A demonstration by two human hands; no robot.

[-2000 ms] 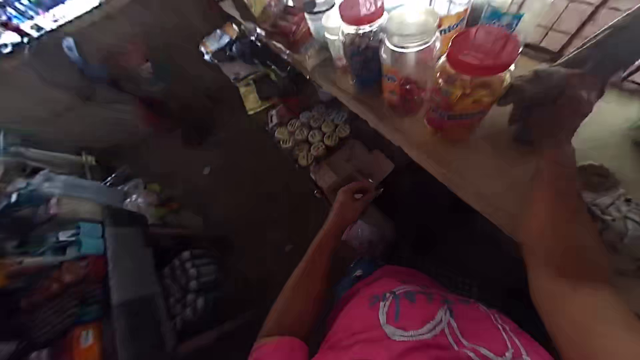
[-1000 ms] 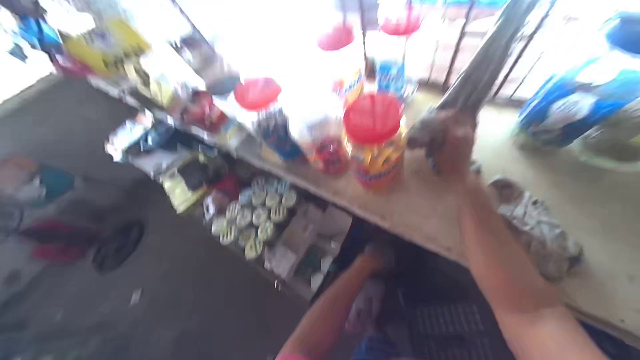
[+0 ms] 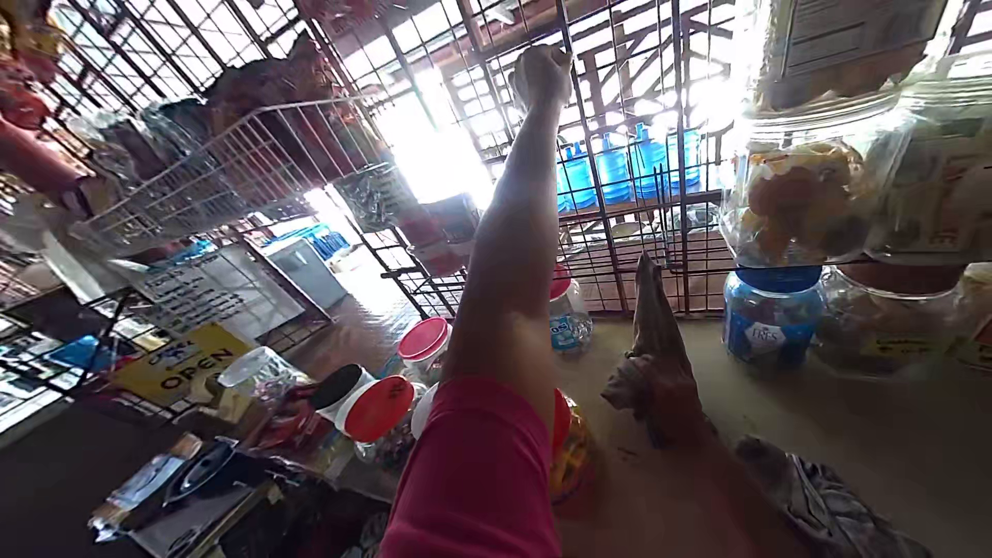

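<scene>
My left hand (image 3: 541, 76), at the end of a raised arm in a pink sleeve, is closed around a bar of the metal wire grille (image 3: 608, 225). Lower down, my right hand (image 3: 673, 395) grips a twisted grey cloth (image 3: 655, 318) just above the counter (image 3: 697, 484). The cloth tapers upward to a narrow end by the grille. A second, patterned grey cloth (image 3: 825, 496) lies beside my right forearm. My left arm partly hides a red-lidded jar with yellow contents (image 3: 570, 457).
Several lidded plastic jars (image 3: 380, 411) stand left of my arm. Stacked clear jars (image 3: 806, 186) and a blue-wrapped jar (image 3: 773, 318) are at the right. A white wire basket (image 3: 263, 147) hangs upper left, above a yellow sign (image 3: 182, 363). Blue water jugs (image 3: 612, 167) stand beyond the grille.
My left hand has risen from low by the counter's edge to the grille. My right hand keeps hold of the grey cloth. The view has tilted up a lot.
</scene>
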